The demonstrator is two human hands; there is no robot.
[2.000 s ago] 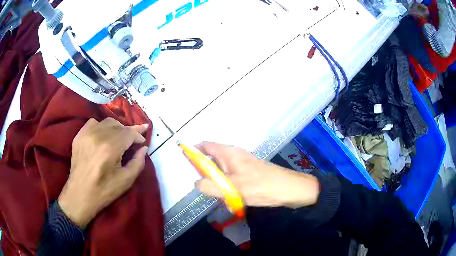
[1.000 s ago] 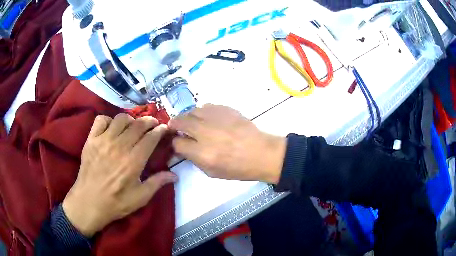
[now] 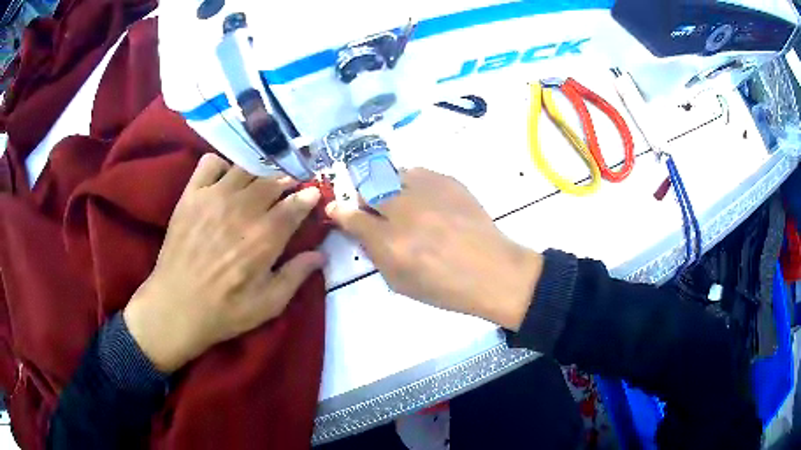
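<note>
A dark red knit garment piece (image 3: 105, 220) lies in a heap on the left of the table and runs under the head of the white JACK sewing machine (image 3: 299, 75). The presser foot area (image 3: 325, 180) is lit red on the cloth. My left hand (image 3: 224, 255) lies on the garment, fingers spread, fingertips close to the presser foot. My right hand (image 3: 439, 242) is just right of the needle area, its fingertips at the cloth edge and partly hidden behind the greyish attachment (image 3: 373, 176). Whether its fingers pinch the cloth is unclear.
Scissors with yellow and red loops (image 3: 584, 141) lie on the table right of my right hand. Beyond are a snips-like tool on a blue cord (image 3: 685, 211) and a small black tool (image 3: 464, 106). A blue crate (image 3: 777, 352) with dark pieces stands at the lower right.
The scissors, first in my right hand, were put on the table. My right hand moved to the cloth by the needle and remains there. The view has shifted, showing more of the machine.
</note>
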